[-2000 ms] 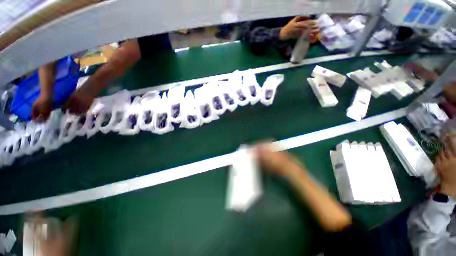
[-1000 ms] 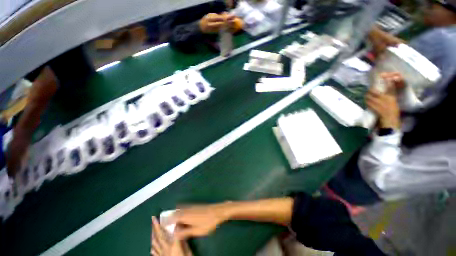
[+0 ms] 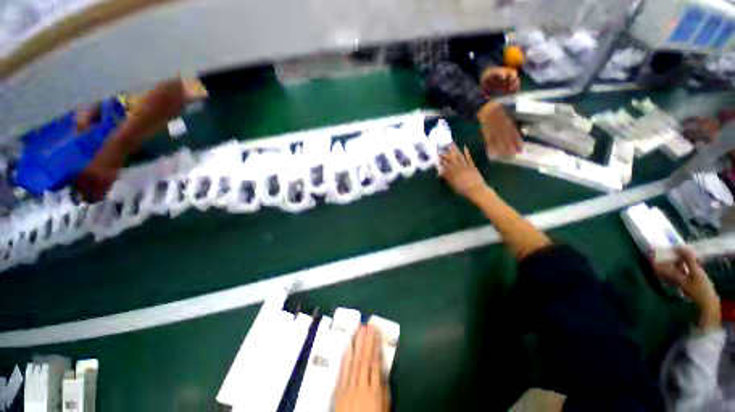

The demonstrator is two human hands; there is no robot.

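Note:
A row of white pouches with dark centres (image 3: 296,191) lies across the green belt. My right hand (image 3: 461,170) reaches to the pouch at the row's right end (image 3: 441,133). Its fingertips meet that pouch's lower edge; whether they grip it cannot be told. White cartons (image 3: 266,354) lie side by side at bottom centre, with a dark gap between them. My left hand (image 3: 363,372) lies over the rightmost cartons, fingers extended and close together; its thumb is hidden and the lower hand is cut off by the frame edge.
More white cartons (image 3: 60,386) stand at bottom left. Opposite, a person's hand (image 3: 501,133) is beside loose cartons (image 3: 582,167). A neighbour's hand (image 3: 693,278) is by cartons at right. Another worker's blurred arm is near a blue bin (image 3: 64,149). A shelf (image 3: 306,40) crosses above.
My hands, together over a small white item a second ago, are now apart, the right at the pouch row. The carton block at right is gone from there; cartons now lie under my left hand.

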